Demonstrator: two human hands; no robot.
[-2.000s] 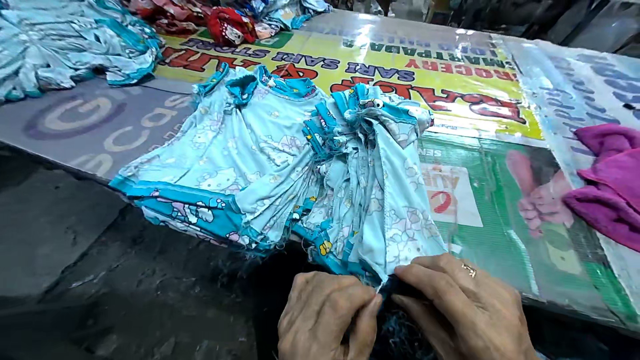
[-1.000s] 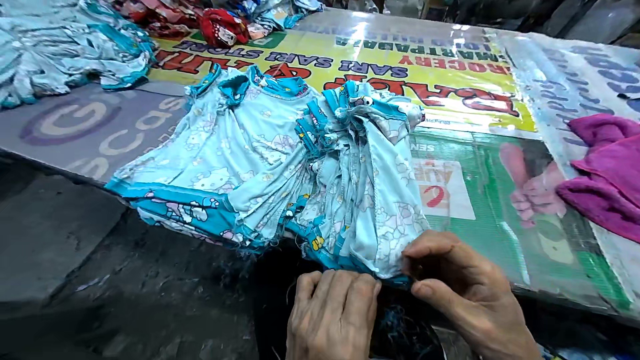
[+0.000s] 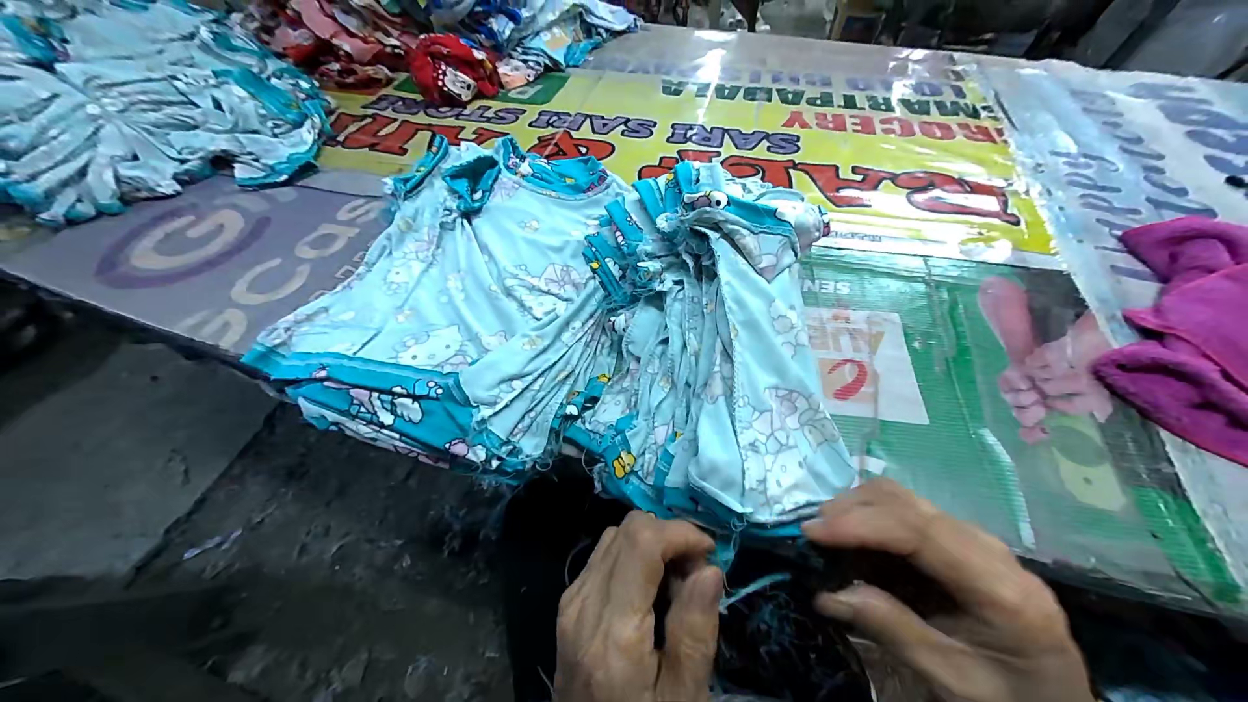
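Note:
A stack of light blue printed children's shirts (image 3: 458, 283) with teal trim lies at the table's near edge. Its right part is a bunched, folded pile of the same garments (image 3: 770, 390), whose teal hem hangs at the edge. My left hand (image 3: 639, 604) is at that hem, fingers curled, with loose threads by the thumb; whether it pinches the cloth is unclear. My right hand (image 3: 946, 585) touches the hem's right corner with its index finger, thumb apart below.
The table (image 3: 936, 351) is covered with printed banner sheets. More light blue garments (image 3: 146, 107) lie at the far left, red garments (image 3: 453, 68) at the back, and a magenta cloth (image 3: 1189, 331) at the right edge. Dark floor shows below left.
Both hands were close together at the garment's lower corner two seconds ago; they have since moved apart along the hem. The right thumb and index finger have spread.

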